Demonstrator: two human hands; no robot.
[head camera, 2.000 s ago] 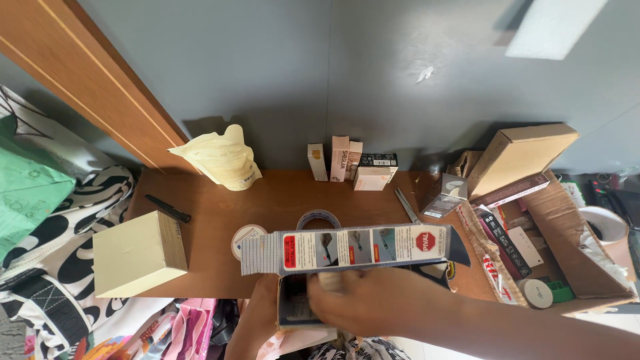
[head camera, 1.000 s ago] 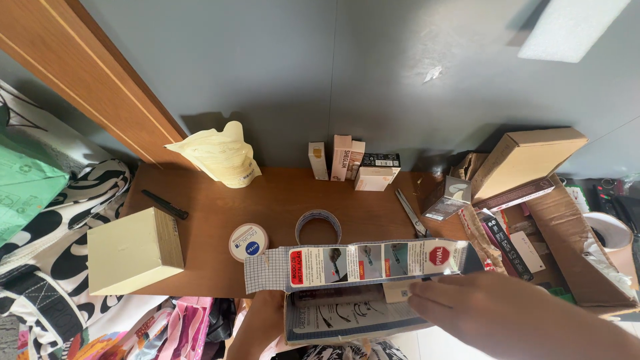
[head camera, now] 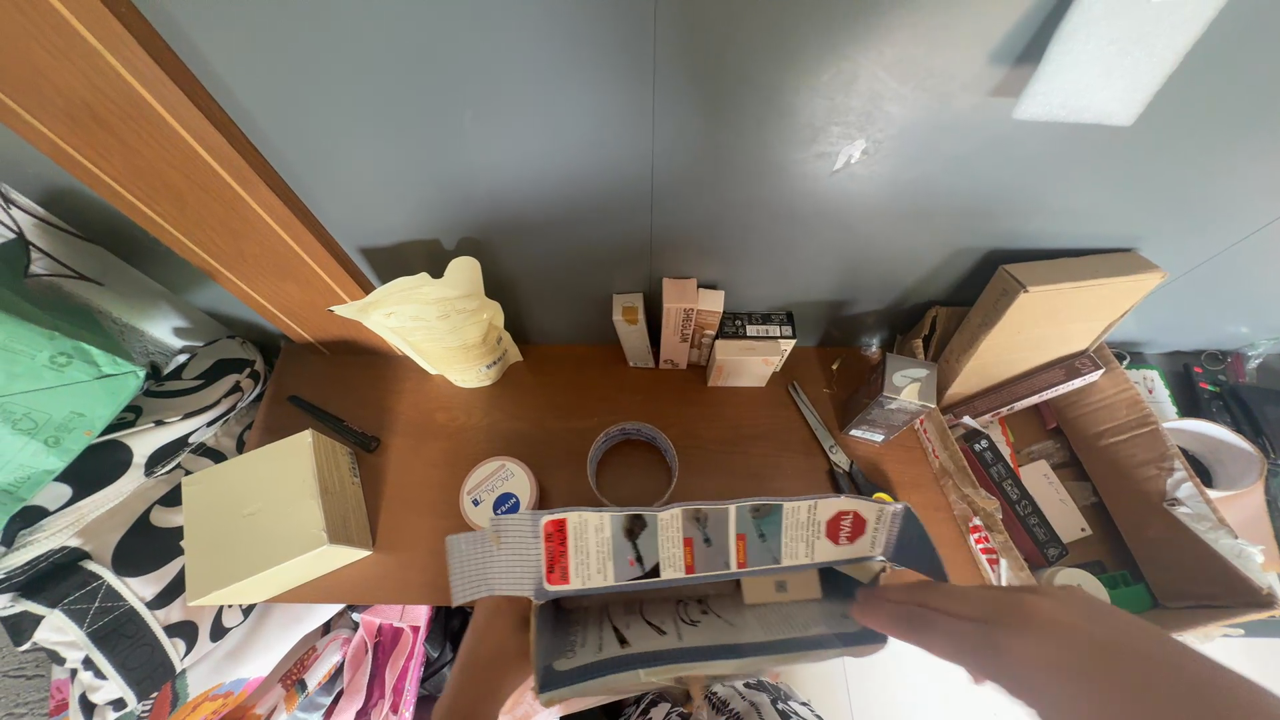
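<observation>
An open-topped printed cardboard box (head camera: 690,635) is held over the front edge of the wooden table (head camera: 400,500). My right hand (head camera: 960,625) has its fingers on the box's right end. From the left, my left hand (head camera: 490,650) supports the box; its fingers are mostly hidden behind and under it. Inside the box lie a small pale carton (head camera: 782,587) and what looks like a printed sheet. Just behind the box are a roll of tape (head camera: 632,465), a round Nivea tin (head camera: 498,492) and scissors (head camera: 825,432).
A cream box (head camera: 270,520) and a black pen-like item (head camera: 333,423) lie at left. A cream pouch (head camera: 450,325) and several small cartons (head camera: 680,320) stand by the wall. At right, a large cardboard box (head camera: 1150,480) holds packages, beside a small grey box (head camera: 890,397).
Two seconds ago my right hand was down inside the box; it has since moved right, to the box's end. The small pale carton has come into view inside.
</observation>
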